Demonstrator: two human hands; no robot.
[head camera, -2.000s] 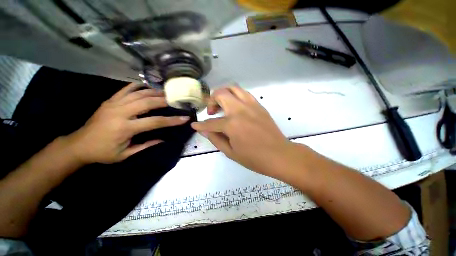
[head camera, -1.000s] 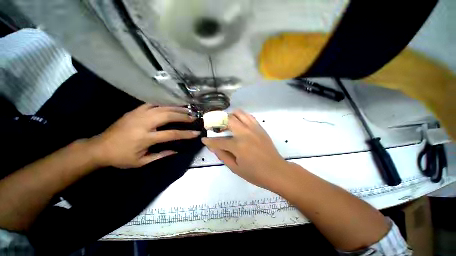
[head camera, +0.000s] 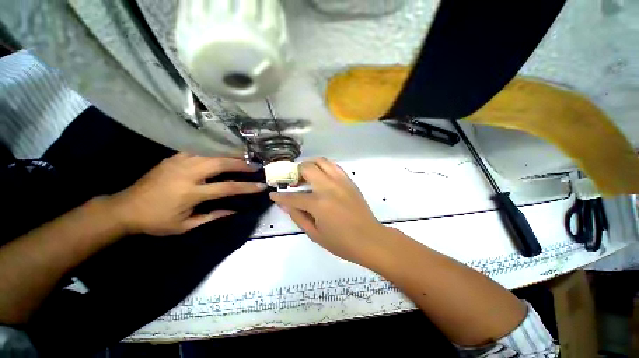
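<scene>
A large black cloth (head camera: 161, 259) lies over the left of the white machine bed and hangs past its front edge. My left hand (head camera: 179, 194) lies on the cloth with fingers spread, fingertips close to the cream knob. My right hand (head camera: 329, 206) is at the cloth's right edge, its thumb or finger tip touching the edge and another finger beside the cream knob (head camera: 282, 173). The knob sits below a metal coil spring. The needle and presser foot are hidden behind the knob and fingers.
The off-white machine head (head camera: 308, 42) spans the top, with a yellow-orange strip (head camera: 560, 115) and a dark band. A screwdriver (head camera: 517, 225), black snips (head camera: 434, 131) and scissors (head camera: 594, 222) lie on the right. A printed scale (head camera: 294, 295) runs along the front edge. Striped cloth (head camera: 35, 98) shows upper left.
The view has shifted, so the machine head and a large white knob show more fully at the top. Both hands keep nearly the same pose at the cloth's edge.
</scene>
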